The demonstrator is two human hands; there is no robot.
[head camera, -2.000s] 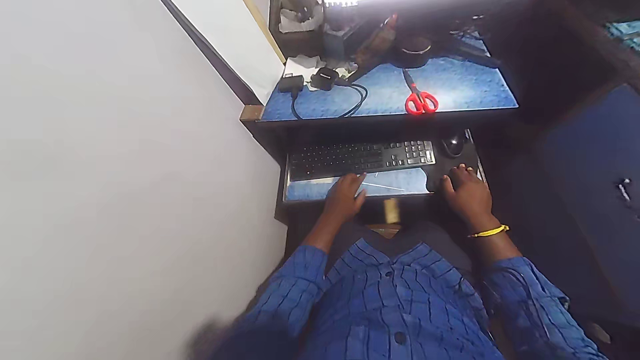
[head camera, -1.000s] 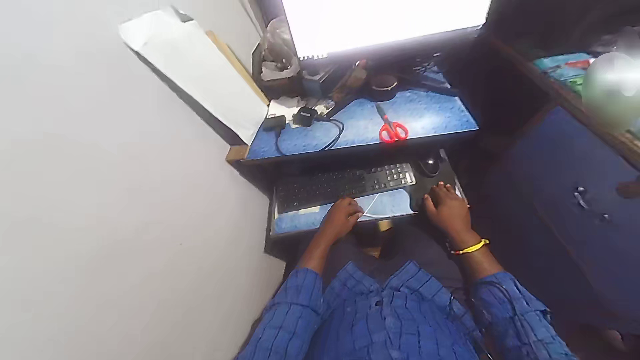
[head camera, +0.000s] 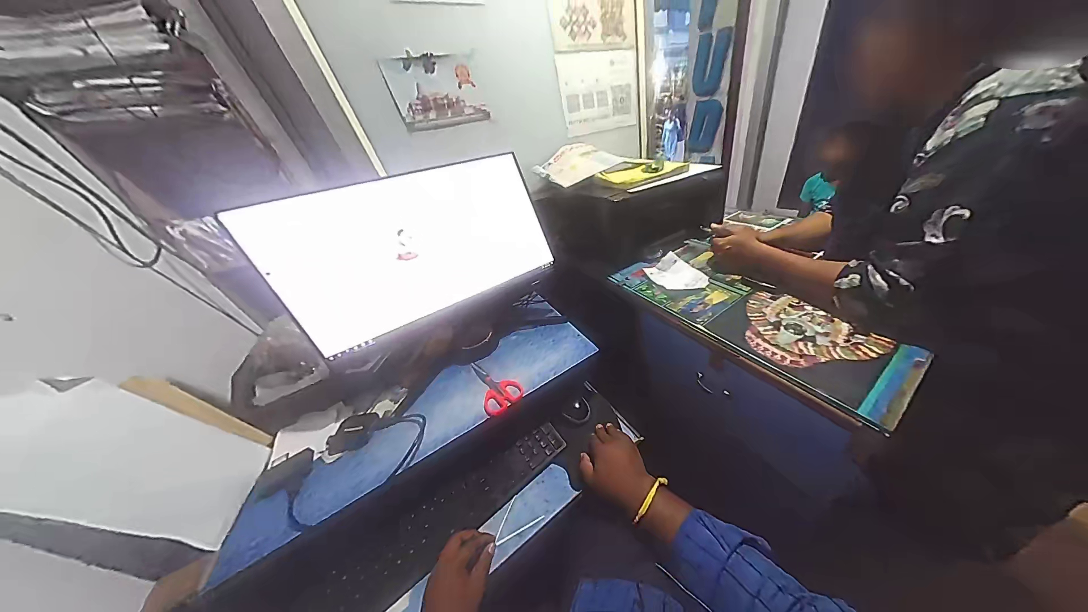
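Note:
My right hand point(head camera: 618, 466), with a yellow band at the wrist, rests on the dark mouse pad just below a black computer mouse point(head camera: 575, 410); it is not on the mouse. My left hand point(head camera: 459, 571) lies at the front edge of the keyboard tray, beside the black keyboard point(head camera: 476, 501), with its fingers curled. Whether it holds anything cannot be told. White lines show on the blue tray surface point(head camera: 535, 506) between the hands. Red-handled scissors point(head camera: 502, 396) lie on the blue desk shelf point(head camera: 544, 348) above, below a lit monitor point(head camera: 408, 255).
A black adapter point(head camera: 353, 433) with a cable lies on the shelf's left part. At the right, a person in dark patterned clothing point(head camera: 977, 255) stands at a glass-topped counter point(head camera: 816, 387) holding papers; another person is behind. A wall borders the left side.
The view has swung up and to the right, bringing in the whole monitor, the counter and other people. My right hand stays near the mouse and my left near the keyboard.

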